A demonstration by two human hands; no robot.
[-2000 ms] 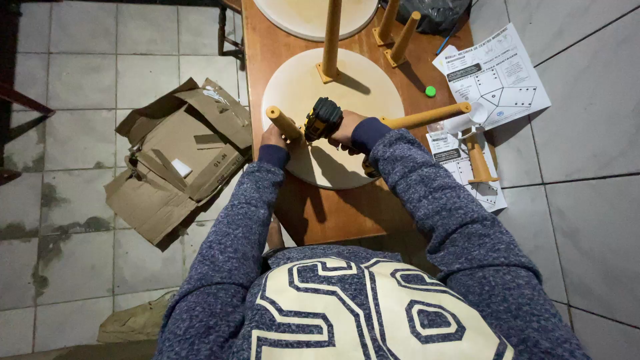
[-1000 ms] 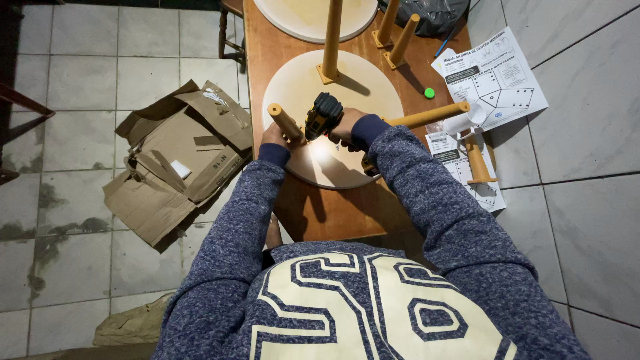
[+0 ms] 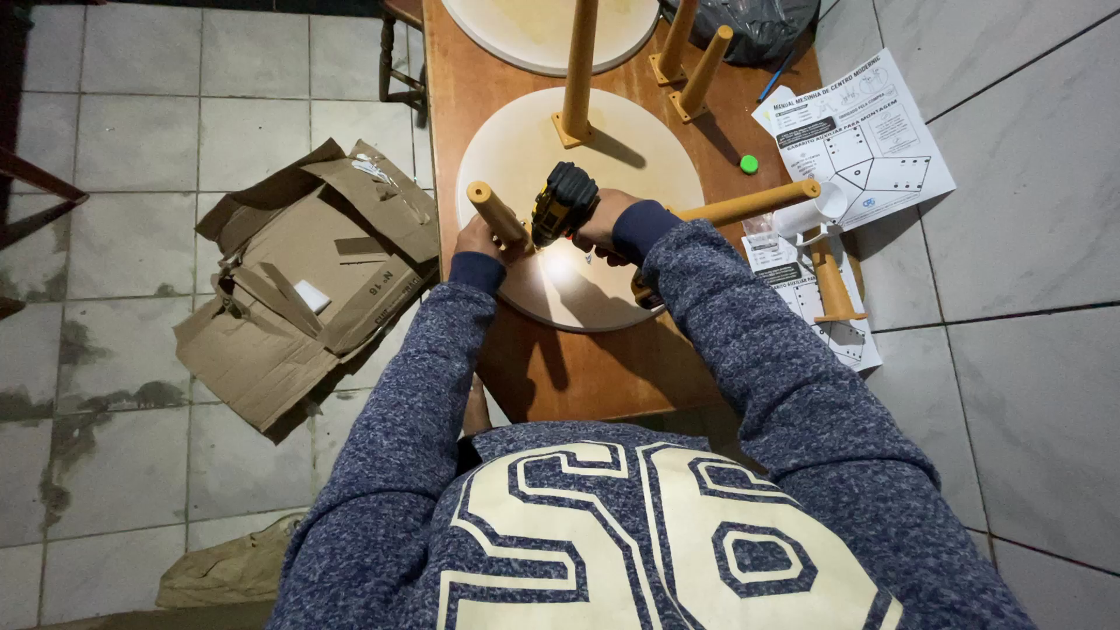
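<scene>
My right hand (image 3: 605, 226) grips a black and yellow cordless drill (image 3: 565, 197), its light shining on the round pale tabletop (image 3: 525, 122). The drill's nose points down beside the base of a wooden leg (image 3: 495, 213) at the disc's left side. Around that leg's lower part, my left hand (image 3: 479, 241) is closed; its fingers are partly hidden. Another wooden leg (image 3: 577, 79) stands upright on a square plate near the disc's far edge. A third leg (image 3: 752, 203) slants out over the right edge, its base hidden behind my right arm.
A second round top (image 3: 560, 63), two more legs (image 3: 700, 74), a black plastic bag (image 3: 744, 31) and a green cap (image 3: 749, 164) lie on the wooden table (image 3: 612, 385). Printed instruction sheets (image 3: 892, 157), a white cylinder (image 3: 809, 213) and another leg (image 3: 833, 284) are right. Flattened cardboard (image 3: 289, 289) covers floor tiles left.
The drill's light was off two seconds ago and is lit in the later frames. Both hands stay in about the same place at the left leg.
</scene>
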